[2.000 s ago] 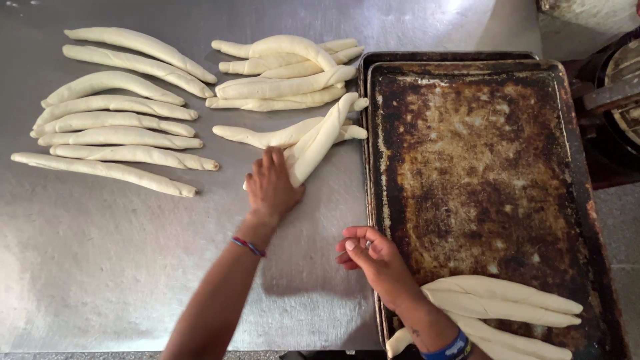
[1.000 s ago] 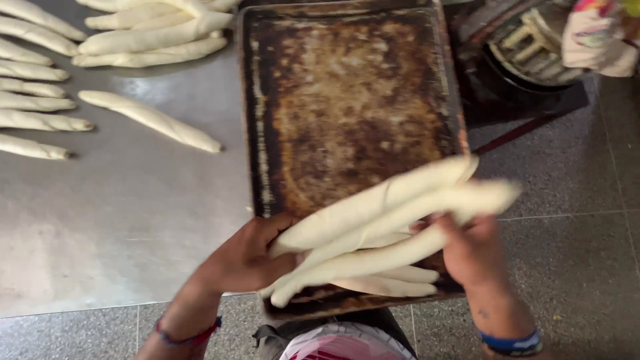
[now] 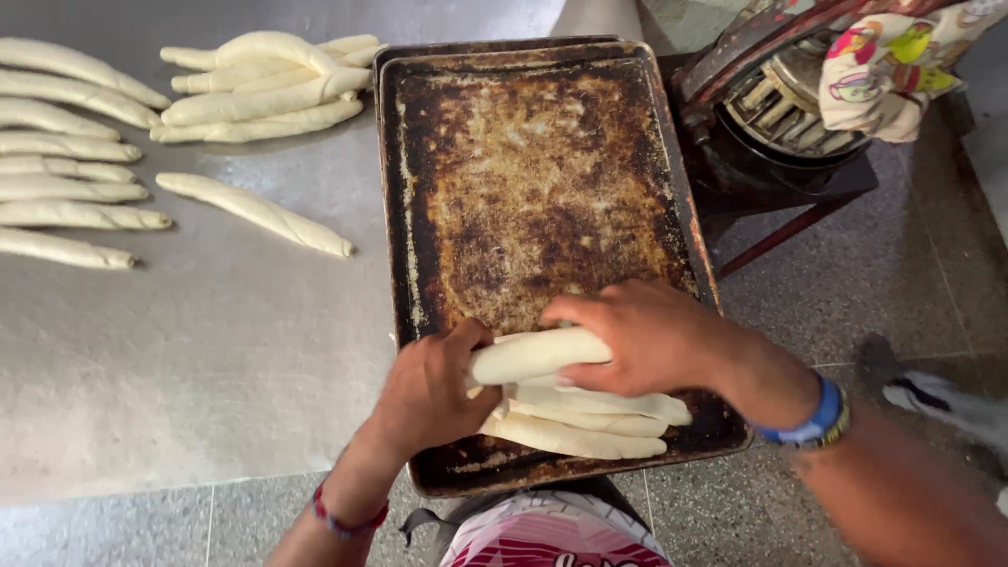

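My left hand point(image 3: 445, 386) grips the left end of a pale dough roll point(image 3: 539, 354), and my right hand point(image 3: 630, 339) is closed around its right end. The roll is over the near part of a dark, stained baking tray point(image 3: 535, 197). Several dough rolls point(image 3: 583, 437) lie side by side on the tray just below it. Left of the tray, a single dough roll point(image 3: 256, 213) lies slanted on the steel table. Behind it rests a pile of dough rolls point(image 3: 260, 94), and a row of them point(image 3: 71, 213) runs along the left edge of the view.
The steel table point(image 3: 197, 354) supports part of the tray, whose near edge reaches past it toward my body. Another tray edge shows beneath. A machine with a ribbed metal part point(image 3: 795, 102) and a patterned cloth point(image 3: 882, 71) stands at the right. An animal's leg or paw point(image 3: 929, 394) seems visible on the floor.
My left hand has moved from the rolls on the table to the tray. The rolls carried in both hands a second ago are now lower over the tray's near end. The view has shifted right.
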